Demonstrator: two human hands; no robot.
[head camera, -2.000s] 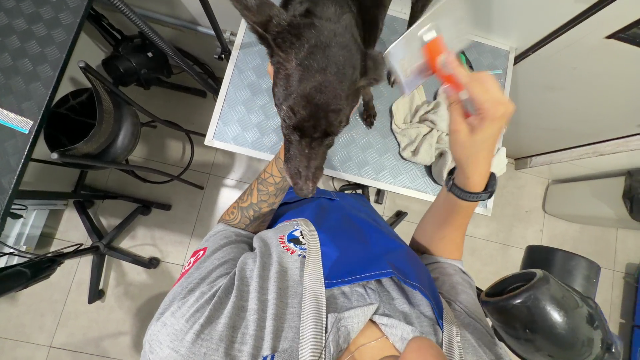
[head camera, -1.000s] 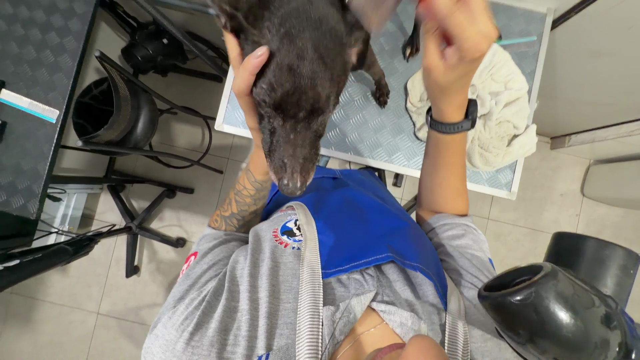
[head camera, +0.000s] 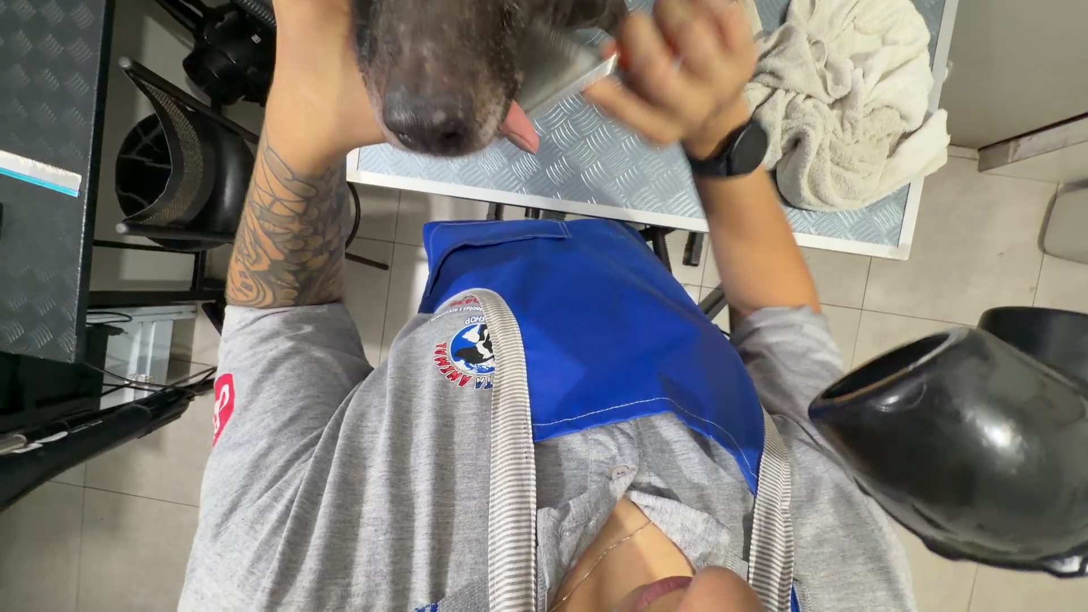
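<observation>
A dark-coated dog's head (head camera: 442, 59) is at the top, its muzzle toward me and its pink tongue (head camera: 520, 129) out to the right. Against the left side of its jaw rests my left hand (head camera: 327, 98), holding the head; the fingers are hidden or cut off. My right hand (head camera: 680, 72), blurred and with a black watch at the wrist, grips a flat, silvery grooming tool (head camera: 561, 76) beside the dog's cheek. The tool's exact kind is unclear, and its handle is mostly covered by the fingers.
Beneath the dog is a textured metal-topped grooming table (head camera: 629, 170), with a crumpled beige towel (head camera: 841, 102) at its right. A black dryer nozzle (head camera: 960, 442) stands close on my right. On the left are a dark table (head camera: 47, 263) and a black round-mouthed device (head camera: 187, 178).
The dog's head has come under my left hand's hold. My right hand has moved from above the towel, with the orange-handled tool, to beside the dog's cheek.
</observation>
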